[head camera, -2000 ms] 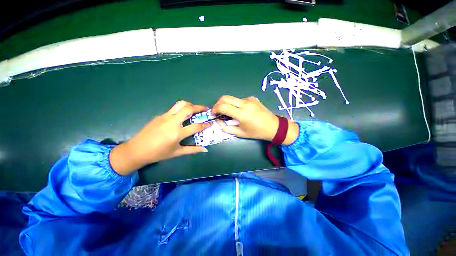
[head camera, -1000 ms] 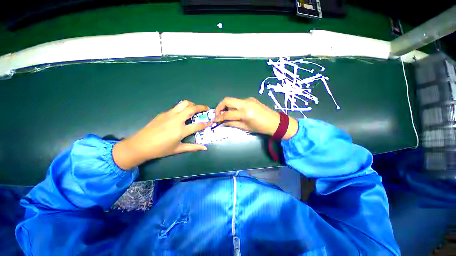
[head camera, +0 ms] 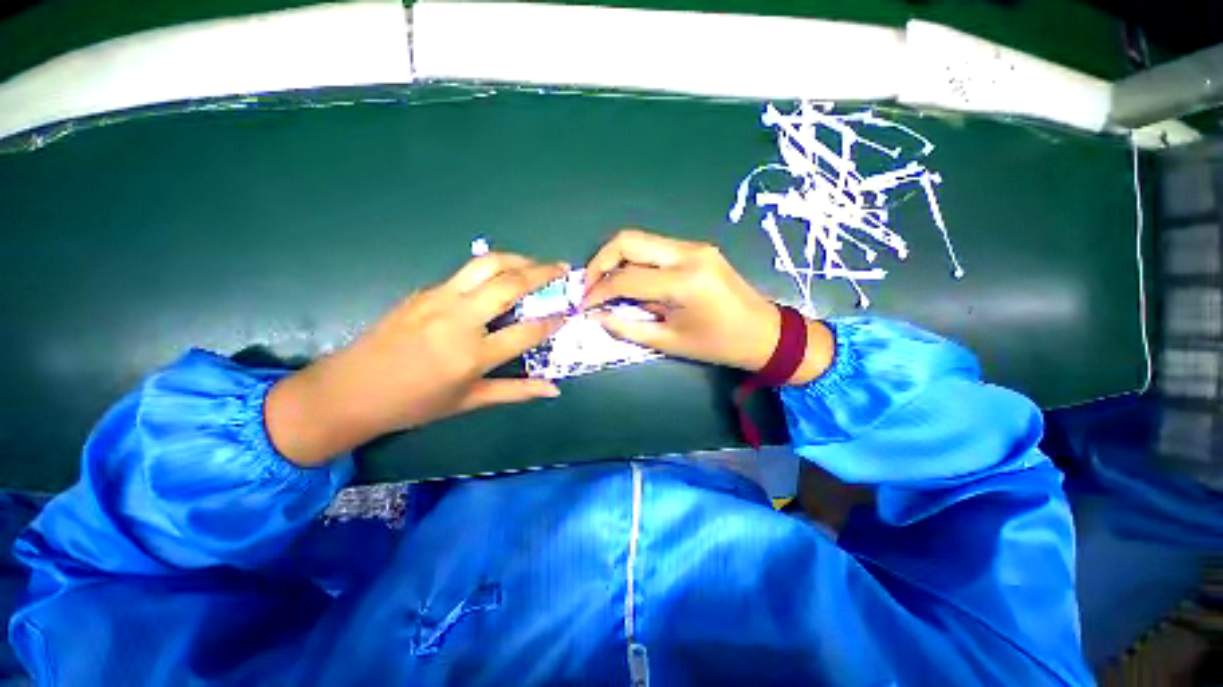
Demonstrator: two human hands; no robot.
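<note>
A whitish, glaring smartphone unit lies on the dark green mat in front of me, partly covered by both hands. My left hand is bare and holds the unit at its left end, with fingers along the top and the thumb at the lower edge. My right hand is bare, with its fingertips pinched together on the upper part of the unit. Whether a small part is between those fingertips cannot be told. A tangled pile of thin white strips lies to the right, beyond my right hand.
A white padded rail borders the mat at the back. A small white piece is just beyond my left fingers. Stacked grey-white trays stand at the far right. A bin of tangled silvery pieces is below the front edge.
The view has shifted, and the dark tray and phone beyond the rail are out of frame. The right fingers have shifted slightly on the unit. A small white piece now shows by the left fingers.
</note>
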